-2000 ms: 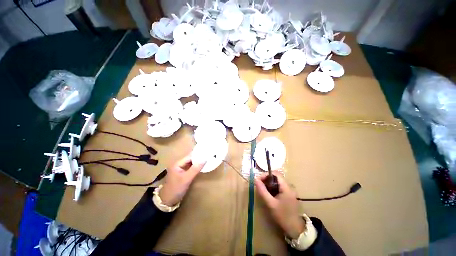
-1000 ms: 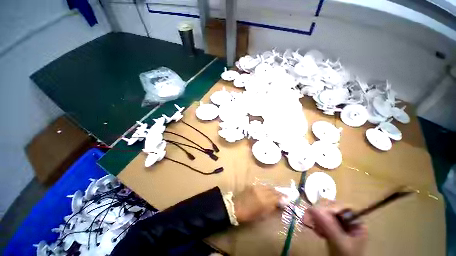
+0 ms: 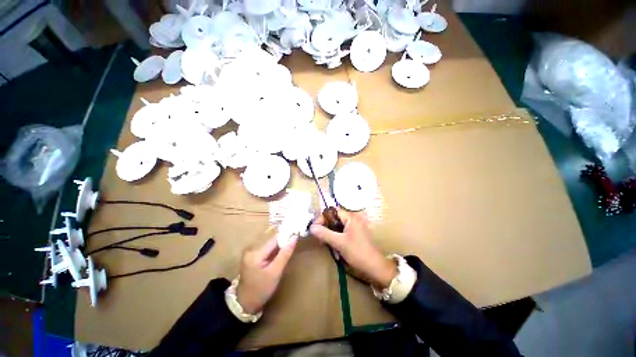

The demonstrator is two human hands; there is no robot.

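My left hand (image 3: 263,270) holds a white plastic disc (image 3: 294,213) by its lower edge, near the bench centre. The disc is tilted and overexposed. My right hand (image 3: 361,249) meets it from the right, with fingertips pinching a small dark piece at the disc, probably the cable end. The same hand holds a screwdriver by its brown handle (image 3: 332,219), shaft pointing up and left, clear of the held disc. A dark cord shows partly below my right hand; the rest is hidden. A loose white disc (image 3: 355,186) lies just above my right hand.
A large heap of white discs (image 3: 258,104) spreads over the cardboard (image 3: 474,209). Wired discs (image 3: 87,202) with black cords lie at left. Clear bags sit at left (image 3: 43,164) and right (image 3: 586,84). A dark red wire bundle (image 3: 610,188) lies at right.
The camera view has swung back from the left. My hands have come together at the disc, which was flatter and farther from my right hand at first. The screwdriver now points up-left instead of right.
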